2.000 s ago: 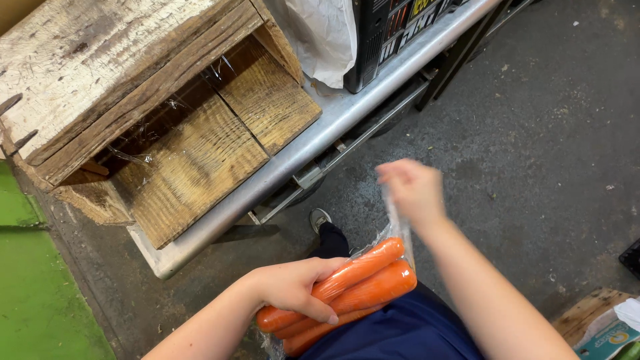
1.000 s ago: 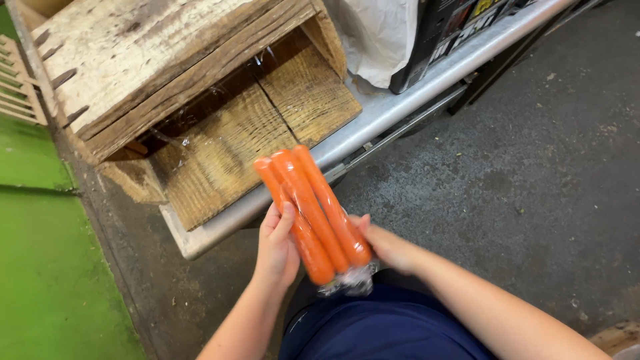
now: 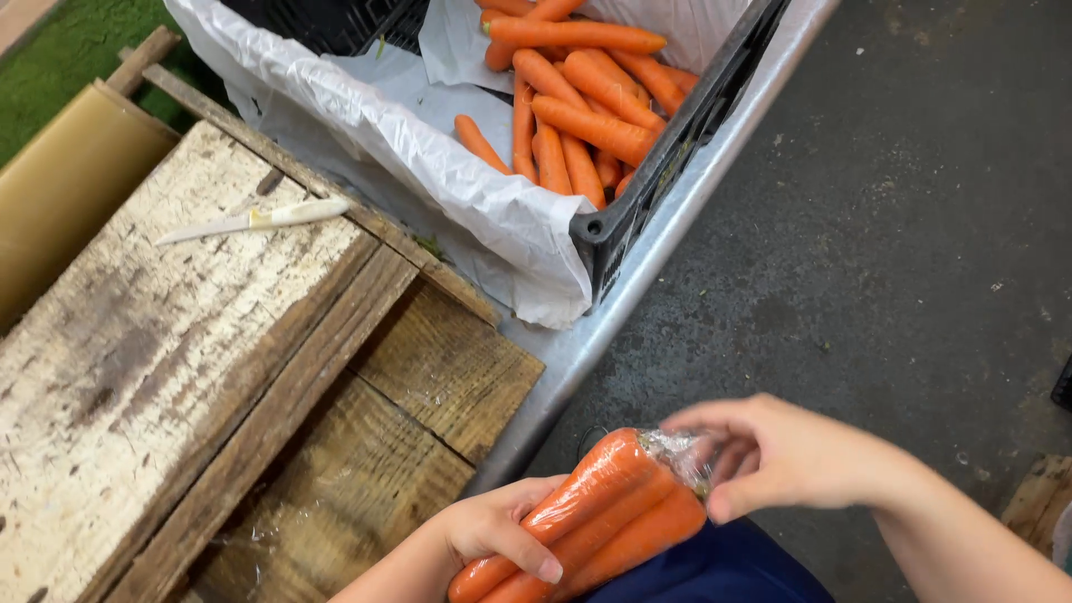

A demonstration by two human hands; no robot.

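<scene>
A bundle of three carrots in clear plastic film (image 3: 615,511) lies slantwise low in the head view, close to the front of blue clothing. My left hand (image 3: 502,532) grips its lower left part, thumb across the carrots. At the upper right end, my right hand (image 3: 745,461) has its fingers curled at the bunched film; whether they pinch it is hard to tell. Loose carrots (image 3: 586,109) fill part of a black plastic crate (image 3: 645,188) lined with white paper (image 3: 402,159), beyond the hands.
The crate stands on a metal table, whose rounded edge (image 3: 662,251) runs diagonally. At left are a worn wooden stand (image 3: 209,360) with a white-handled knife (image 3: 293,214) on top and a yellowish roll (image 3: 75,193). Dark floor (image 3: 846,276) lies to the right.
The view has shifted, bringing the crate's carrots into sight. One second ago both hands held the bundle nearly upright; now it slants, with my right hand at its upper film end.
</scene>
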